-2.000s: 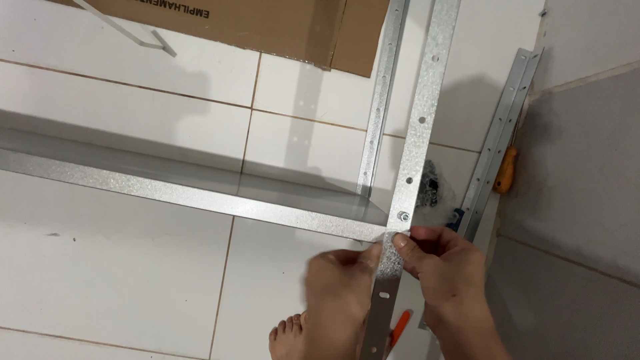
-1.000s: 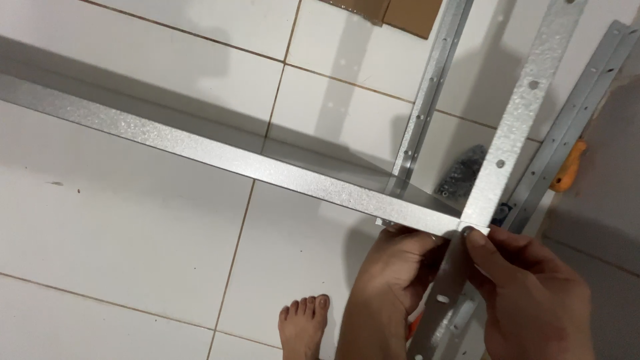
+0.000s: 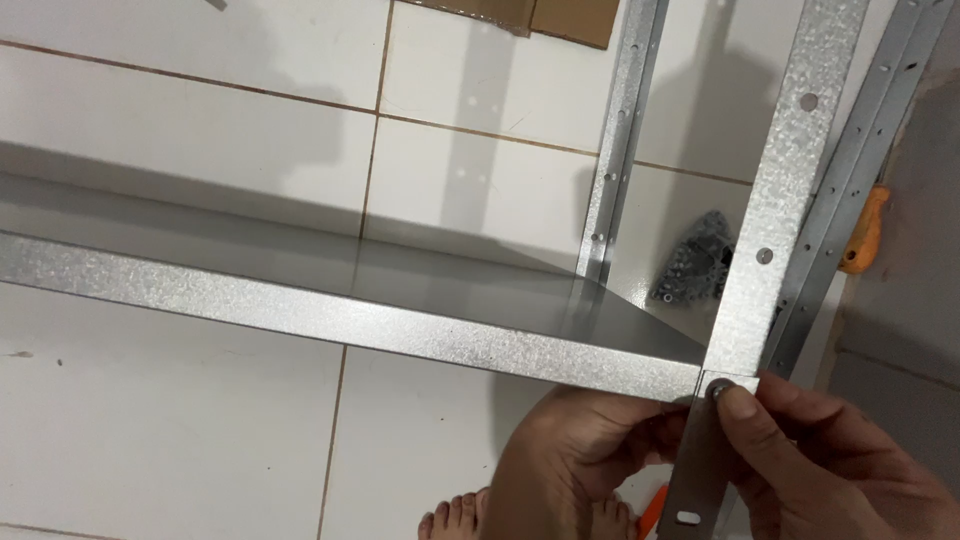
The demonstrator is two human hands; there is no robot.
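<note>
A galvanized steel shelf panel (image 3: 420, 322) runs from the left edge to a perforated steel upright (image 3: 784, 180), meeting it at a corner. Below that joint the upright's darker slotted part (image 3: 697, 472) runs down between my hands. My right hand (image 3: 817, 457) presses its thumb on a bolt head (image 3: 720, 388) at the joint, its other fingers behind the metal. My left hand (image 3: 585, 442) reaches under the shelf's edge to the back of the joint; its fingertips are hidden, so what they hold cannot be told.
Another perforated upright (image 3: 619, 135) stands behind the shelf. More angle bars (image 3: 847, 195) lean at the right by a grey wall, near an orange tool handle (image 3: 862, 232). A plastic bag of nuts and bolts (image 3: 694, 262) lies on the tiled floor. Cardboard (image 3: 574, 22) is at the top; an orange object (image 3: 652, 514) is below.
The view has moved closer to the joint. My right thumb has stayed at the corner joint, where it now rests on the bolt head. My left hand has moved behind the shelf's corner.
</note>
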